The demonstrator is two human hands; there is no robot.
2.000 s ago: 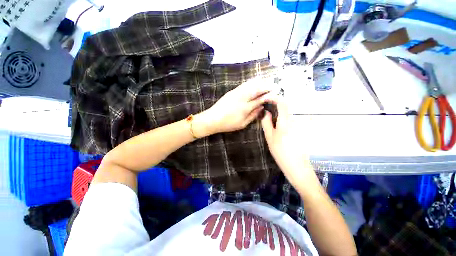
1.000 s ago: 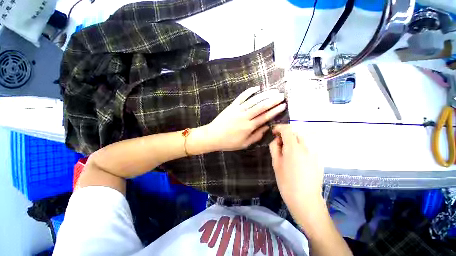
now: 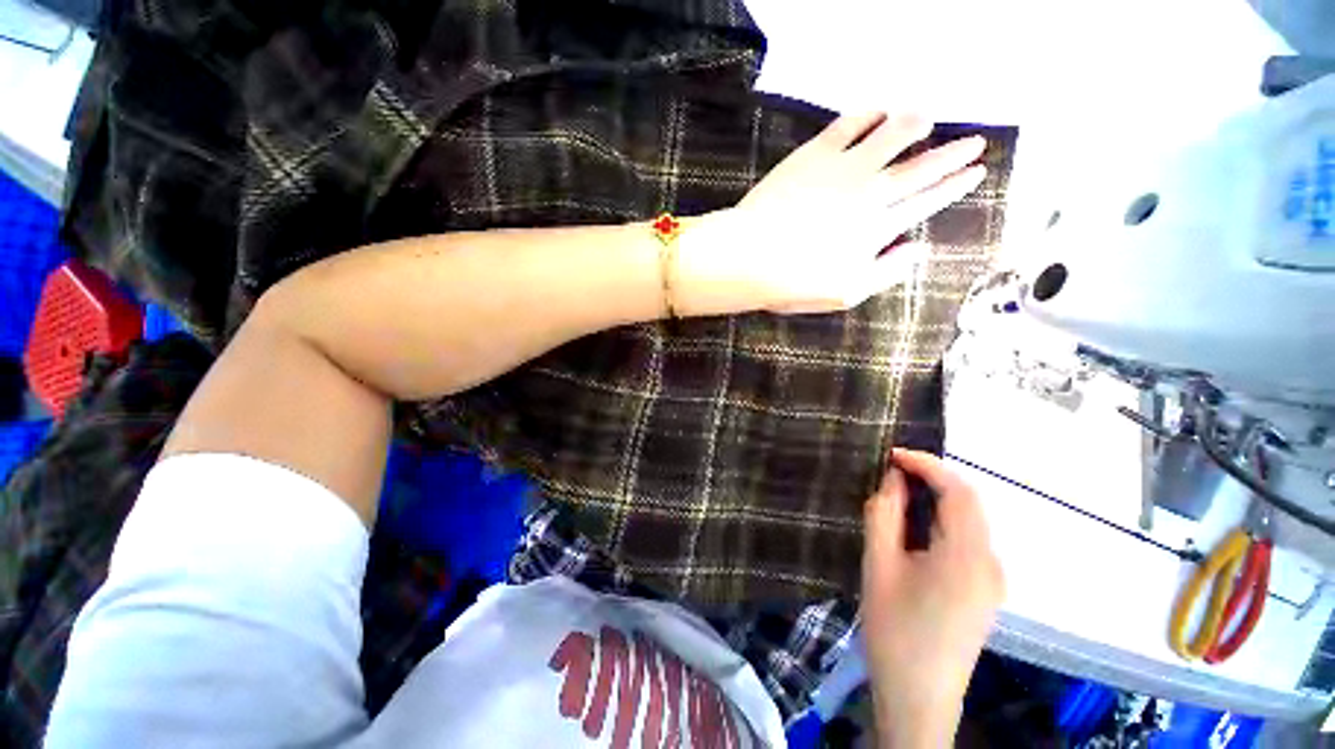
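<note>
A dark brown plaid garment piece with cream-yellow checks lies over the table, its right edge beside the sewing machine's needle area. My left hand lies flat on the cloth with its fingers spread, pointing at the right edge. My right hand is at the lower right edge of the cloth, with thumb and finger closed on that edge. The white sewing machine stands right of the cloth. Its needle and foot are too blurred to tell apart.
Scissors with yellow and red handles lie on the white table at right. A red basket stands at lower left, with dark cloth beside it. More bunched plaid cloth lies at upper left. Black-and-white checked cloth shows at my lap.
The view has turned and shifted. My left hand has flattened with its fingers spread. My right hand is now farther from my left, lower along the cloth edge.
</note>
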